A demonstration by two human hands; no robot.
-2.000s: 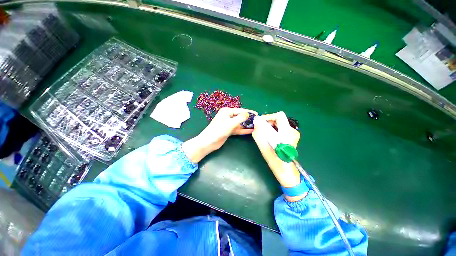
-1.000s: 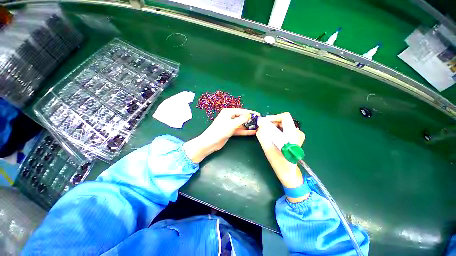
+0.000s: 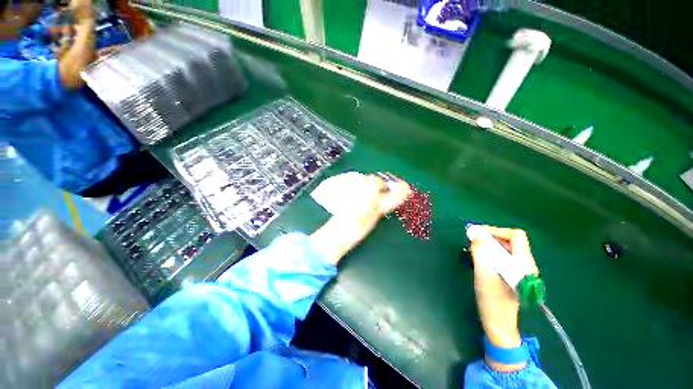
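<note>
My left hand (image 3: 366, 211) is over the right edge of the white sheet (image 3: 342, 191), beside the pile of tiny red and dark pieces (image 3: 415, 213). Its fingertips are pinched on what looks like a small dark part (image 3: 389, 183), slightly blurred. My right hand (image 3: 503, 266) is to the right of the pile and grips a white syringe (image 3: 507, 260) with a bluish tip, a green cap (image 3: 531, 289) and a clear hose (image 3: 566, 342). Something dark is partly hidden at the left side of my right hand.
A clear gridded tray (image 3: 258, 163) with dark parts lies left of the sheet. Stacked trays (image 3: 163, 76) stand behind it, and a lower tray (image 3: 159, 235) sits left. A black part (image 3: 612, 249) lies right. Another person's blue sleeve (image 3: 45, 99) is upper left. A metal rail (image 3: 425, 99) runs behind.
The view has turned left. My hands have parted: the left has moved left to the pile and sheet, and the right stays to the right with the syringe.
</note>
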